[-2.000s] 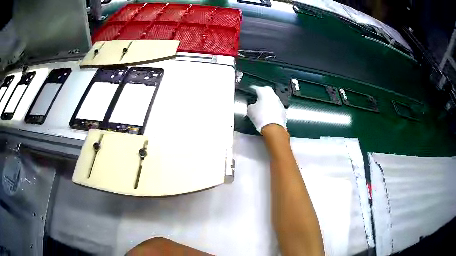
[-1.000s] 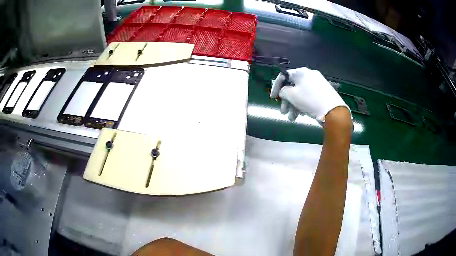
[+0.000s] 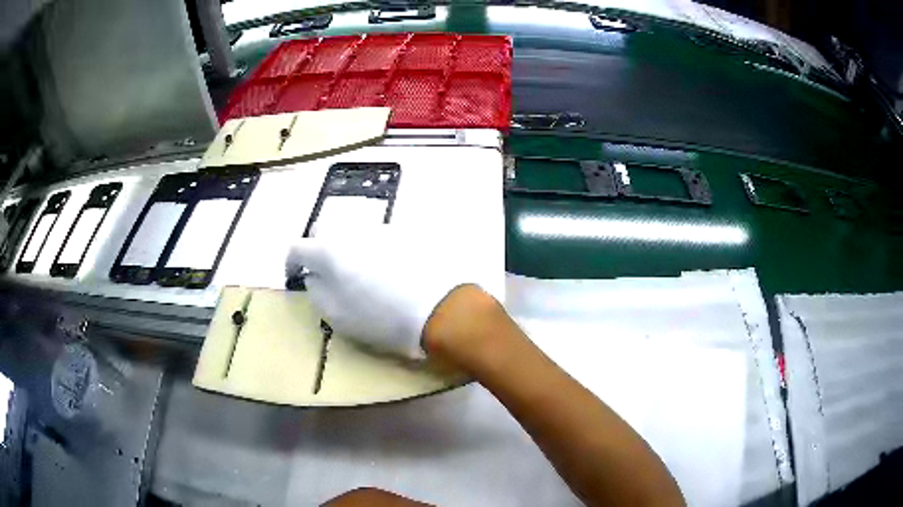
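Note:
My right hand (image 3: 361,287), in a white glove, is over the white infeed belt (image 3: 446,218). Its fingers are on the near end of a black phone middle frame (image 3: 363,181), which lies at a slight tilt. The glove hides the frame's near end. To its left, two frames (image 3: 181,236) lie side by side, with more frames (image 3: 87,230) further left. My left hand is out of the picture; a bit of bare skin shows at the bottom edge.
A near guide plate (image 3: 272,366) is partly under my glove; a far guide plate (image 3: 337,134) borders the red plastic tray (image 3: 416,84). More frames (image 3: 708,188) lie on the green conveyor (image 3: 634,262). Foam sheet (image 3: 634,376) covers the near edge. Machine housing (image 3: 119,79) stands upper left.
My right hand has moved left from the green conveyor to the white belt with a frame. The view has shifted, and the frames on the conveyor have moved.

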